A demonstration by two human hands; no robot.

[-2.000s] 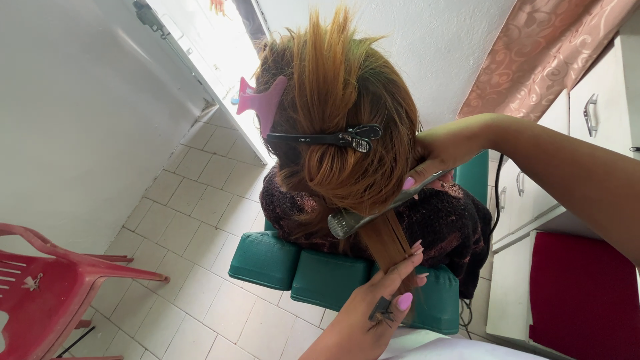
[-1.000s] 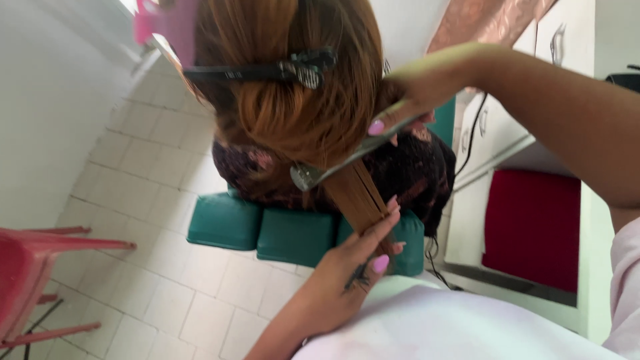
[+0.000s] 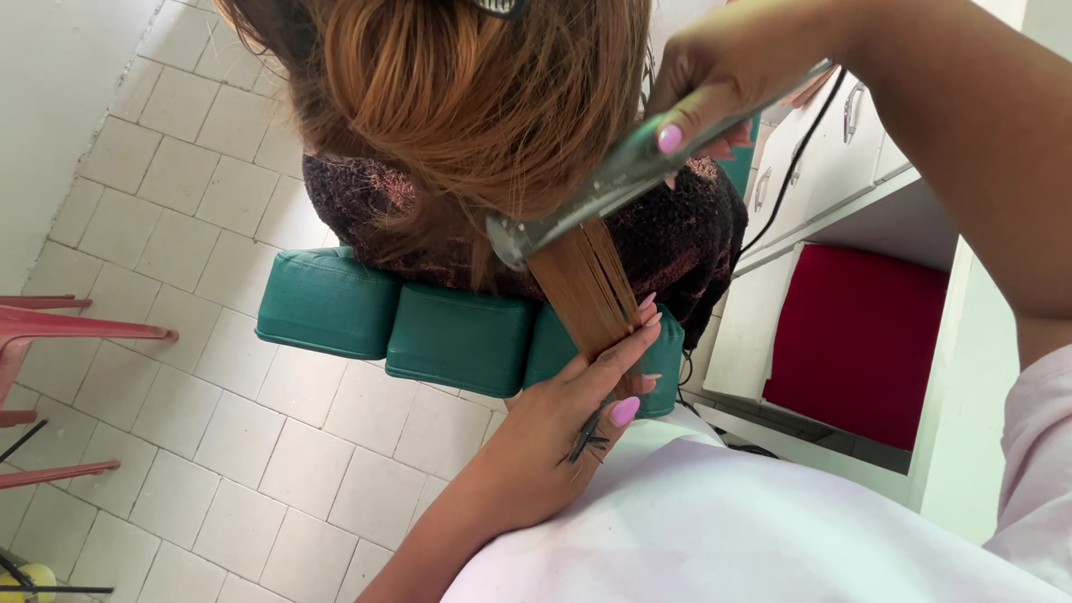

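Note:
A hair straightener (image 3: pixel 586 188), slightly blurred, is in my right hand (image 3: pixel 712 92), its plates across a flat section of reddish-brown hair (image 3: pixel 582 289) near the seated person's nape. My left hand (image 3: pixel 578 419) grips the lower part of that section between its fingers. A thin dark object, perhaps a comb's end, shows at the left palm, its rest hidden. Above, the person's gathered hair (image 3: pixel 469 109) hangs in a loose roll, with part of a black hair clip (image 3: pixel 501 7) at the top edge. The person wears a dark fuzzy garment (image 3: pixel 662 226).
The green padded chair back (image 3: pixel 459 339) stands between the person and me. A black cord (image 3: pixel 796 167) runs down at the right, beside white drawers (image 3: pixel 842 126) and a shelf holding a red cushion (image 3: pixel 858 339). A red plastic chair (image 3: pixel 84 331) is at the left on floor tiles.
The view has moved much closer to the hair and hands. My left hand keeps hold of the hair section, and my right hand keeps hold of the straightener near its upper part.

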